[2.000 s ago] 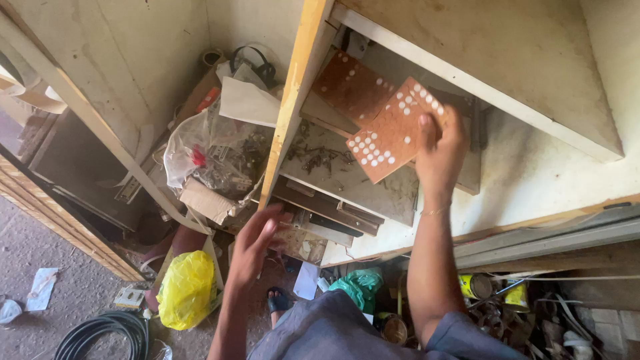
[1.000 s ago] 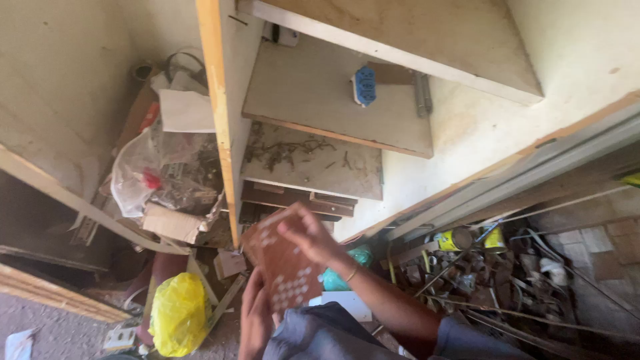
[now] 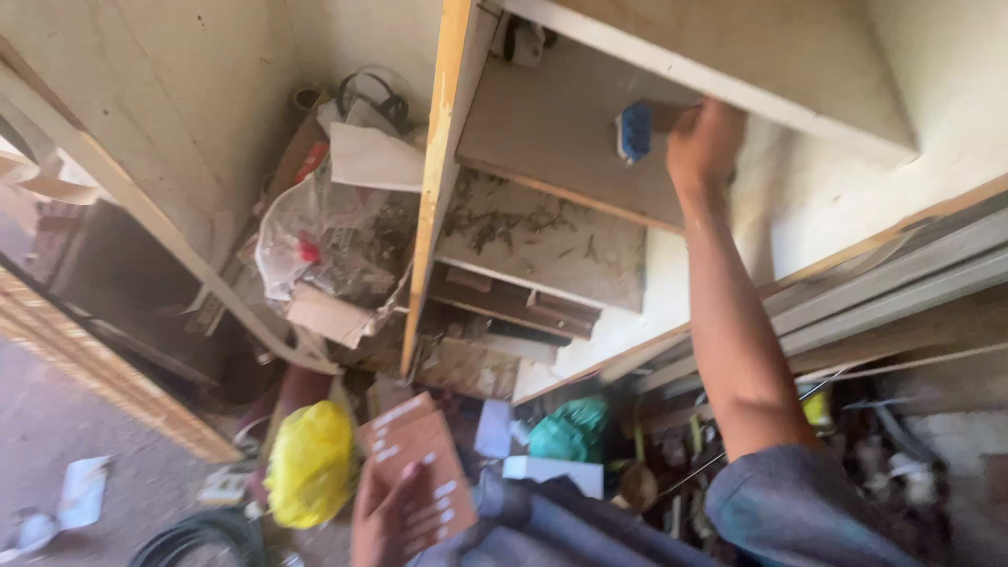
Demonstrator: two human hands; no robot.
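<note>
Brown boards with white dots [image 3: 429, 465] are held in my left hand [image 3: 386, 508], low in the view beside the yellow plastic bag. My right hand [image 3: 709, 146] reaches up over a cabinet shelf [image 3: 551, 118], by a small brown flat piece [image 3: 665, 116]; blur hides whether its fingers grip it. Just left of that piece lies a blue and white object [image 3: 634, 132] on the same shelf. A pale object [image 3: 526, 41] sits in the shelf's far left corner.
Lower shelves [image 3: 567, 236] carry dry debris. A wooden upright [image 3: 441, 157] divides them from a compartment with a clear plastic bag [image 3: 315, 236]. Below are a yellow bag [image 3: 311, 465], a green bag [image 3: 571, 429], a white box [image 3: 555, 472] and a coiled black hose [image 3: 205, 539].
My right hand has left the dotted boards, which both hands had near my body, and moved up to the shelf. The boards stay in my left hand.
</note>
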